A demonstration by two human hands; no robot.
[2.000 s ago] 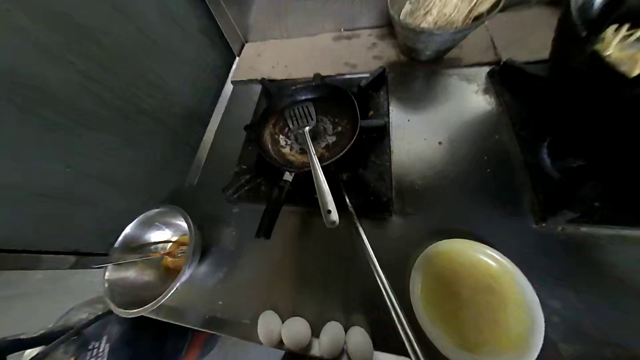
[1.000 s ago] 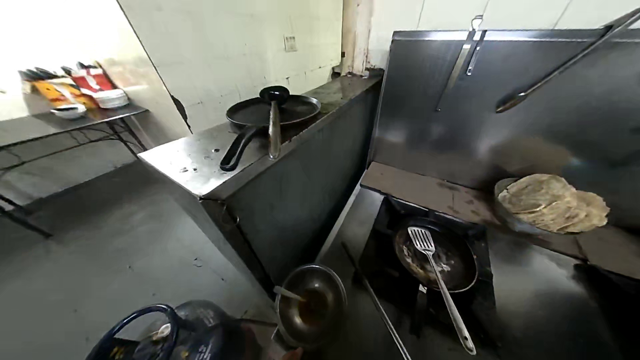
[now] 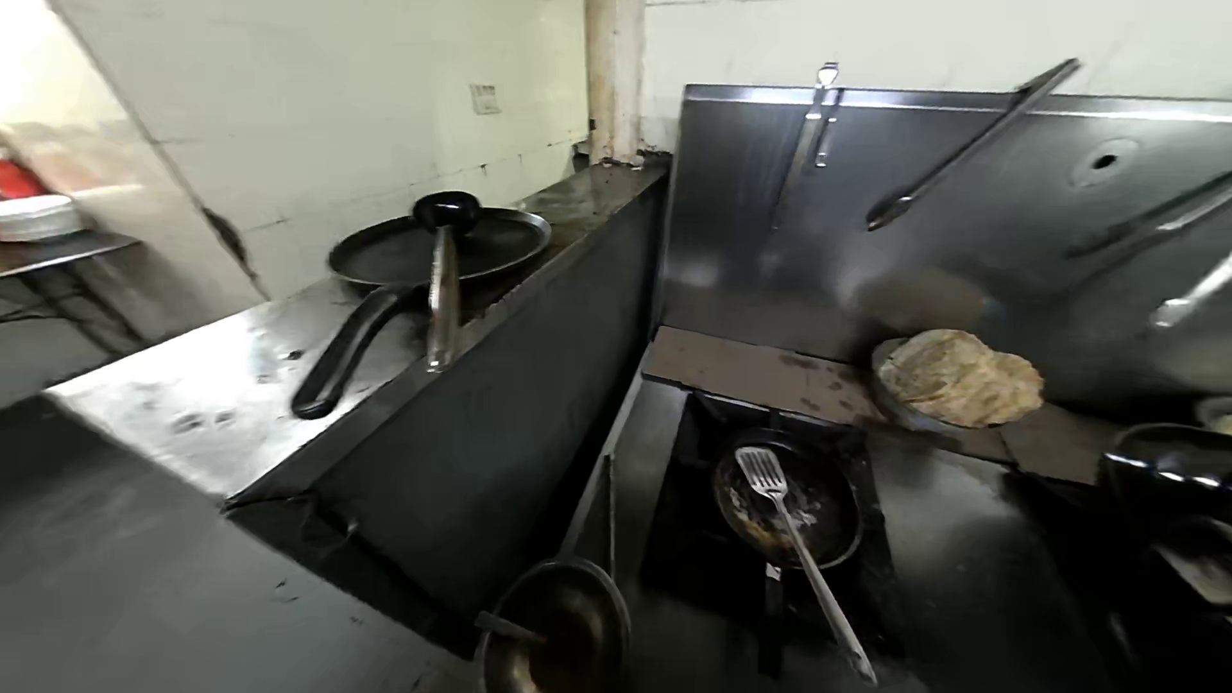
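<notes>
Neither of my hands shows in this view. A slotted metal spatula (image 3: pixel 807 558) lies across a dark frying pan (image 3: pixel 751 500) on the gas burner, its head inside the pan and its handle over the near rim. Left of the burner is a metal bowl (image 3: pixel 616 630) with a utensil in it, cut off by the bottom edge. On the metal ledge sits a flat black pan (image 3: pixel 385 255), with a ladle (image 3: pixel 444 298) resting over it, bowl upward at the back. Flatbreads (image 3: pixel 962 377) are stacked on a round container at the back of the stove.
The steel-topped ledge (image 3: pixel 154 395) runs along the left of the stove. Tongs (image 3: pixel 972 144) and other utensils hang on the steel backsplash (image 3: pixel 731 231). A dark pot (image 3: pixel 1169 452) stands at the right. Plates (image 3: pixel 38 218) are on a side table at far left.
The view has swung up and left from the counter. The eggs and the plate of yellow liquid seen two seconds ago are out of view. The spatula still rests on the frying pan.
</notes>
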